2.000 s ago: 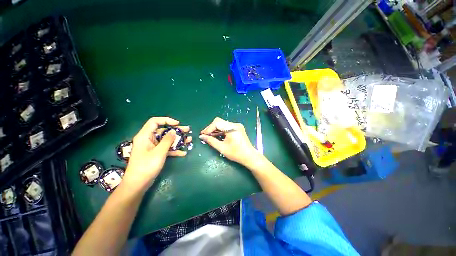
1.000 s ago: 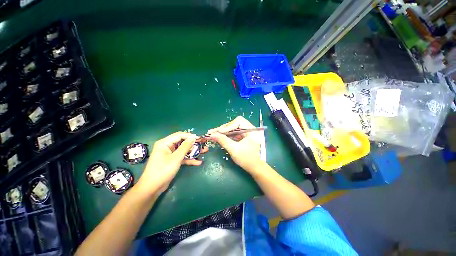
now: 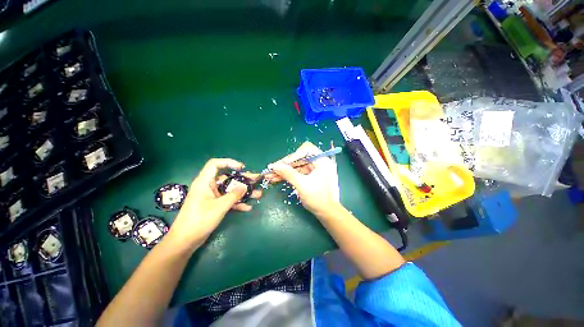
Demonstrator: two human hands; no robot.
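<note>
My left hand (image 3: 208, 201) holds a round black module (image 3: 238, 186) with a pale square at its centre, its thumb on the module's face. My right hand (image 3: 310, 179) holds thin tweezers (image 3: 320, 155) like a pen. The tweezers' tip points left at the module's upper right edge; whether it touches or grips a part is too small to tell. Three more round modules (image 3: 150, 231) lie on the green mat (image 3: 192, 89) left of my left hand. Small white parts (image 3: 291, 193) are scattered around my right hand.
Black trays (image 3: 131, 152) with modules stand at the left. At the right are a blue bin (image 3: 336, 92) with tiny parts, a yellow tray (image 3: 442, 203), a clear plastic bag (image 3: 528, 147), a black-handled tool (image 3: 374, 179) with a cable and a metal upright (image 3: 416, 45). A slim pale strip lies beside my right hand.
Since two seconds ago my right hand has brought the tweezers up to the module. My left hand has moved right with the module. Since one second ago the module has tilted and shows its face more.
</note>
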